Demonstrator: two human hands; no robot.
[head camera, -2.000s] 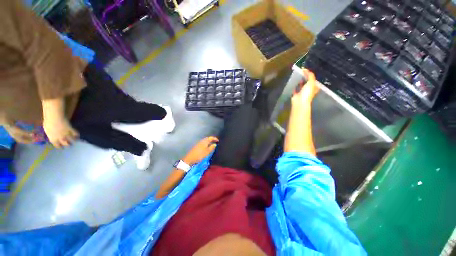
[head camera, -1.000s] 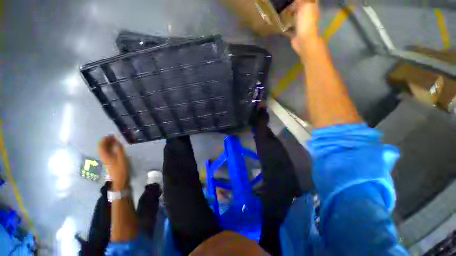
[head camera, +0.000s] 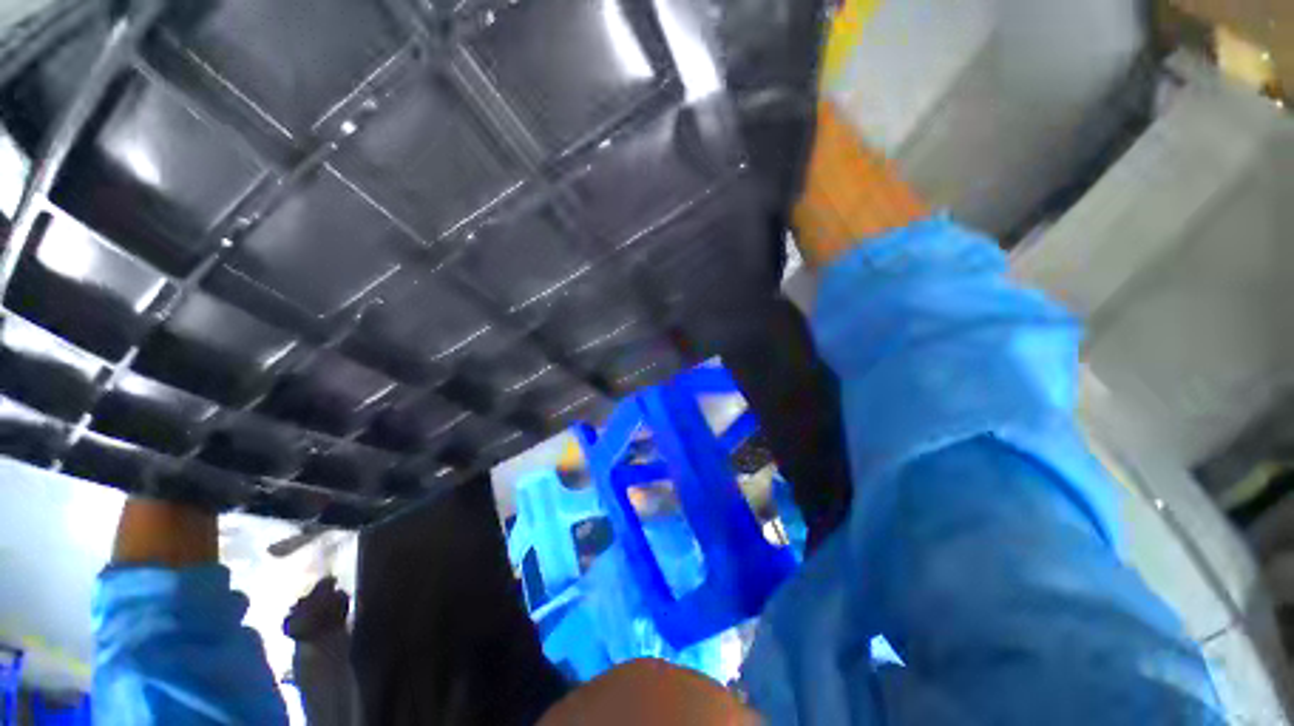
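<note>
A large black plastic tray (head camera: 412, 241) with a grid of square pockets fills the upper left and middle, raised close in front of me and tilted. Its visible pockets hold no parts. My left hand (head camera: 168, 532) is at the tray's lower left edge; only the wrist shows and the fingers are hidden by the tray. My right hand (head camera: 849, 185) is at the tray's right side; wrist and forearm show, the fingers are hidden. The tray is held up between both hands. Whether more trays lie under it cannot be told.
A dark blue plastic stool (head camera: 681, 511) stands below the tray, between my dark-trousered legs (head camera: 433, 610). Lighter blue plastic or cloth (head camera: 561, 525) is beside it. Grey surfaces are at the right, with part of a brown box (head camera: 1249, 57) in the upper right corner.
The black tray has come up from near the floor, much closer to me. My left hand has moved to its lower left edge. My right hand has left the cardboard and moved to the tray's right side.
</note>
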